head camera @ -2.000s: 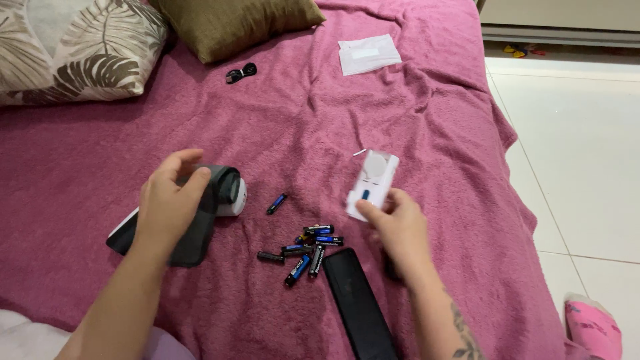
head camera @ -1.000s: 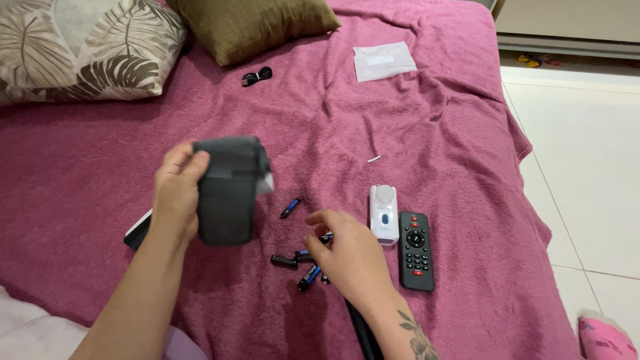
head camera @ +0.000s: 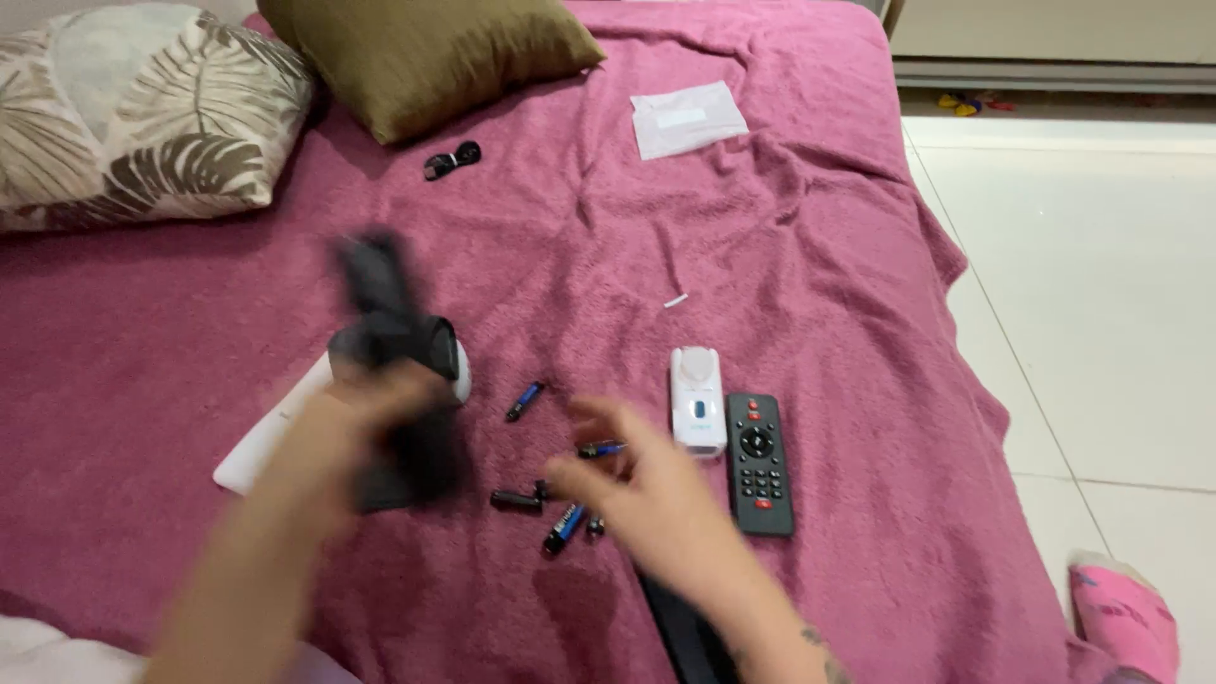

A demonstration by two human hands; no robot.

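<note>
My left hand [head camera: 366, 418], blurred, grips a dark pouch-like thing [head camera: 423, 456] at the left; its exact kind is unclear. Behind it are a white flat object [head camera: 285, 413] and a dark, white-rimmed round thing [head camera: 446, 347]. My right hand [head camera: 617, 465] hovers over or touches several AAA-type batteries [head camera: 563, 528], fingers apart, partly hiding them. One battery [head camera: 524, 401] lies apart, between my hands. Right of my right hand, a white device with a round knob [head camera: 697, 404] lies beside a black remote control [head camera: 760, 465]. A long black object [head camera: 689, 627] is partly under my right forearm.
On the pink blanket [head camera: 836, 313] lie a bundled black cable [head camera: 452, 161], a white plastic packet [head camera: 689, 119] and a small white strip [head camera: 675, 301]. A leaf-print pillow [head camera: 152, 114] and an olive pillow [head camera: 427, 57] stand behind. A pink-socked foot [head camera: 1124, 608] shows at lower right.
My right hand held the white device two seconds ago; the device now lies beside the remote and that hand is over the batteries. My left hand's dark pouch-like thing has changed its tilt.
</note>
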